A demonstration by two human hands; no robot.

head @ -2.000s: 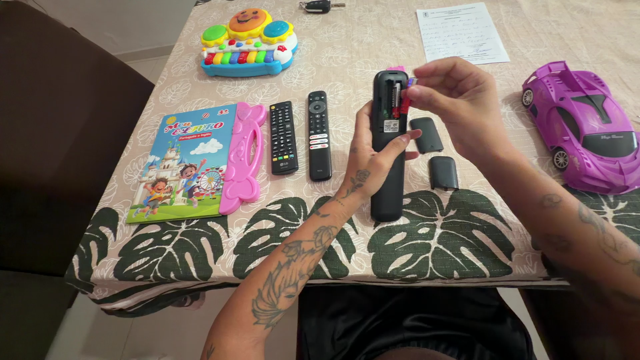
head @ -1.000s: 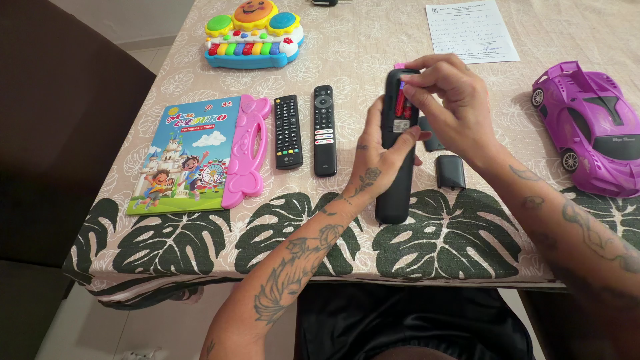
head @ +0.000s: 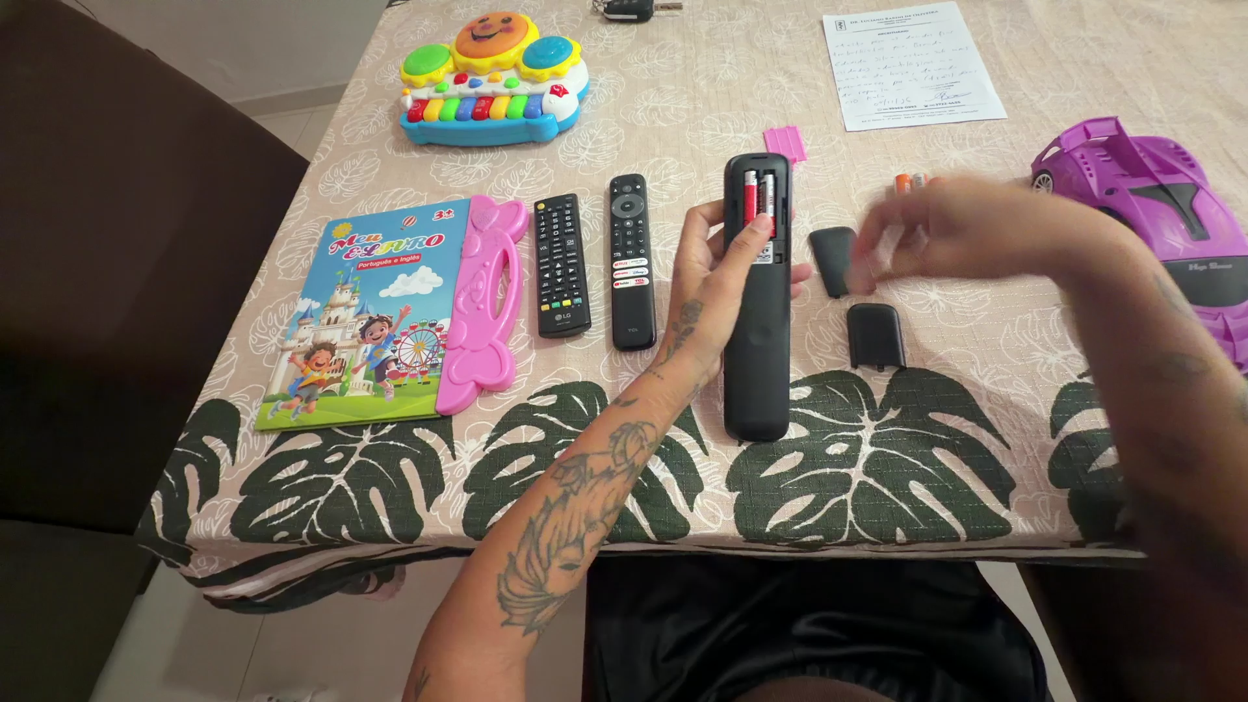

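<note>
My left hand (head: 717,273) holds a black remote control (head: 759,351) back side up, its thumb by the uncovered battery compartment. Two red-and-silver batteries (head: 759,195) lie side by side in that compartment. My right hand (head: 936,234), blurred, is off the remote to the right, over the cloth; whether anything is in its fingers cannot be made out. Below and beside it lie two black battery covers, one (head: 832,261) nearer the remote and one (head: 876,336) closer to the table edge. Orange-and-silver batteries (head: 907,183) show partly behind the right hand.
Left of the held remote lie two more remotes (head: 563,265) (head: 633,261) and a children's book (head: 366,312) with a pink handle. Further back are a toy piano (head: 492,93), a car key (head: 627,10), a pink plastic piece (head: 785,144) and a written sheet (head: 912,68). A purple toy car (head: 1160,214) stands right.
My right hand has left the battery compartment and moved to the right. Two batteries now show in the compartment, and the pink piece behind the remote is in fuller view.
</note>
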